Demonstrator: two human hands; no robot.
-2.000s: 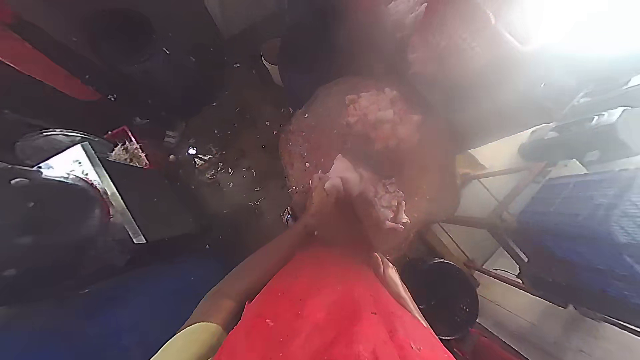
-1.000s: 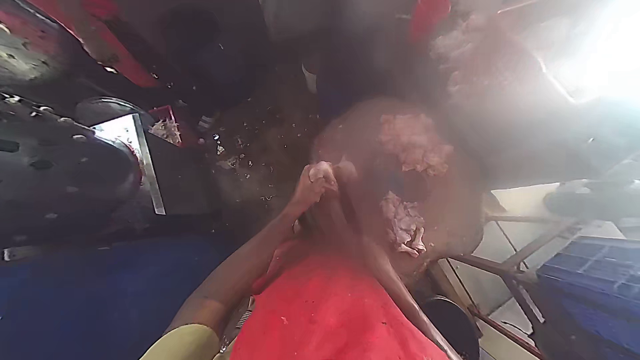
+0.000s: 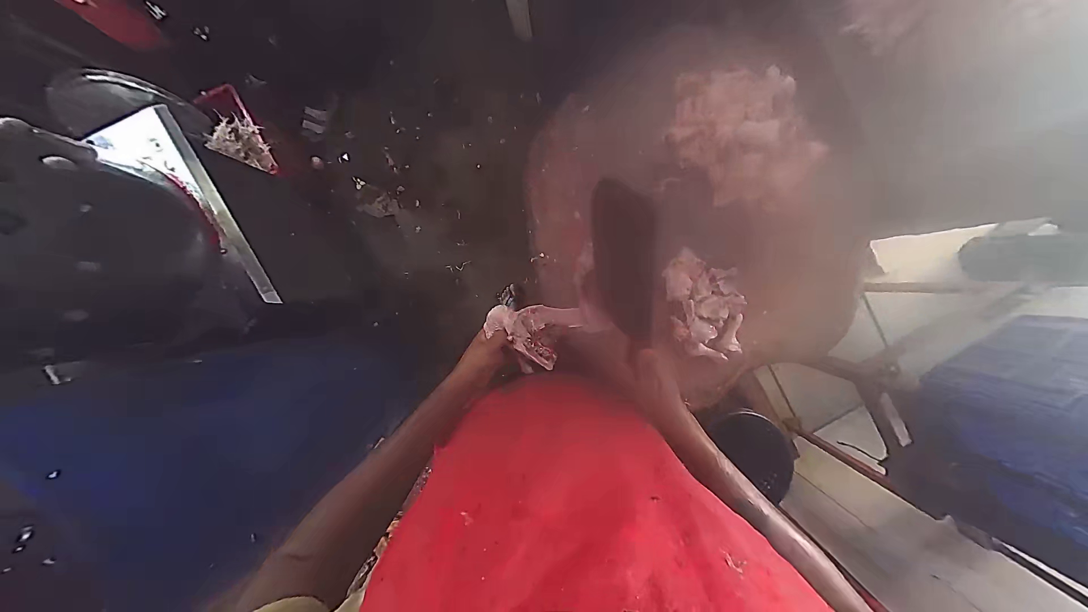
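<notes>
My left hand (image 3: 486, 350) grips a piece of raw poultry (image 3: 529, 333) at the near left edge of a round chopping block (image 3: 565, 195). My right hand (image 3: 648, 367) is closed on a broad-bladed cleaver (image 3: 625, 255), whose dark blade points away from me over the block, right of the held piece. Just right of the blade lies a small heap of cut raw meat (image 3: 705, 306). A larger pile of cut meat (image 3: 744, 132) rests on the far part of the block. Haze blurs the block and the blade.
At the left are a dark, spotted rounded surface (image 3: 93, 238), a metal-edged panel (image 3: 217, 204) and a red tray (image 3: 229, 102) with scraps. A dark round container (image 3: 752, 455) stands below the block's right side. Farther right are a frame (image 3: 850, 370) and a blue crate (image 3: 1011, 399).
The left hand has moved left with a meat piece in it. The cleaver's blade now shows plainly over the block. Two seconds ago both hands were close together by the near heap.
</notes>
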